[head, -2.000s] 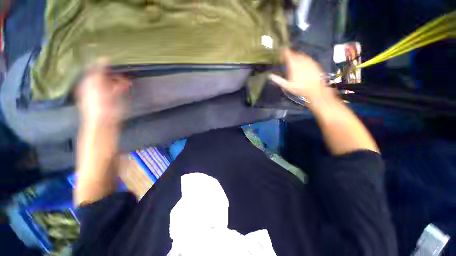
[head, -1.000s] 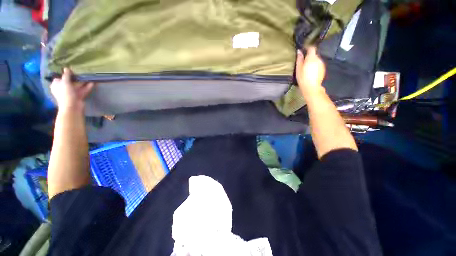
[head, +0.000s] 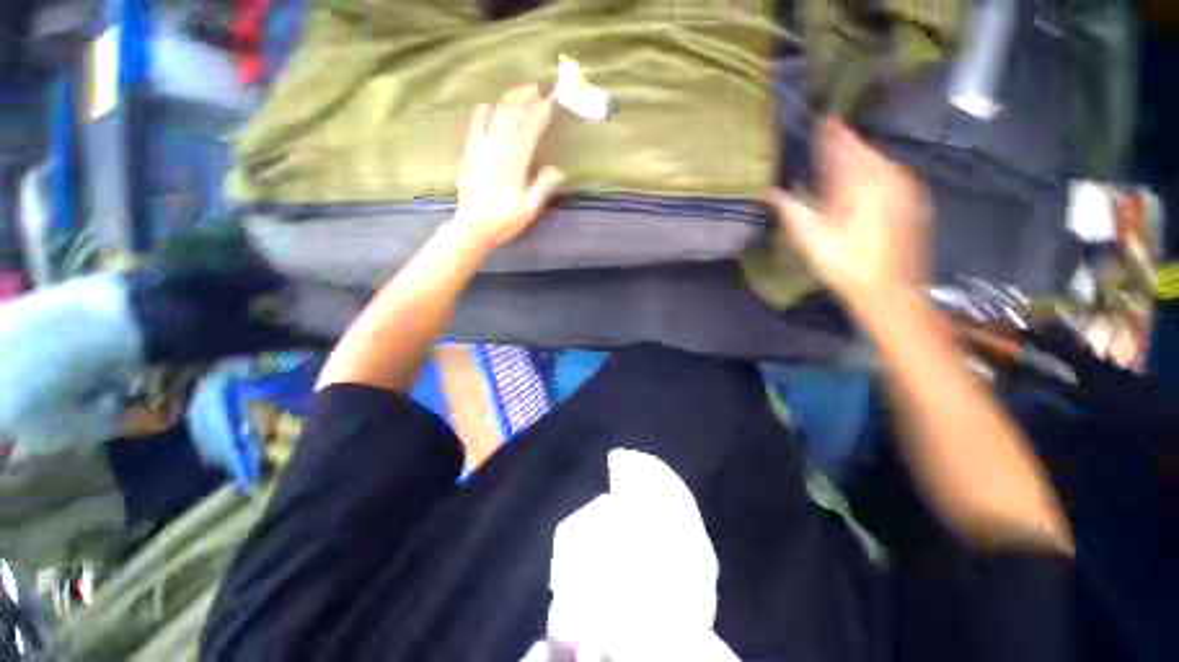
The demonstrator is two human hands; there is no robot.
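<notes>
The olive-green jacket (head: 672, 123) lies over the grey padded board (head: 349, 242), its smooth lining upward and its dark edge along the board's near side. A small white label (head: 582, 91) sits on the lining. My left hand (head: 507, 168) lies on the cloth near the middle of the edge, fingers apart and holding nothing. My right hand (head: 860, 207) is blurred at the jacket's right end, thumb and fingers apart; it seems to hold nothing. The part of the cloth behind it is hidden.
A shiny, blurred iron-like object (head: 989, 310) with a brown part lies right of my right hand. A blue crate (head: 517, 388) stands under the table edge. Green garments (head: 168, 569) are heaped at lower left. A yellow cord (head: 1170, 281) shows at the right rim.
My left hand has let go of the jacket's left corner and moved right onto the lining. My right hand has opened off the right end. The view has shifted, so the board appears further right.
</notes>
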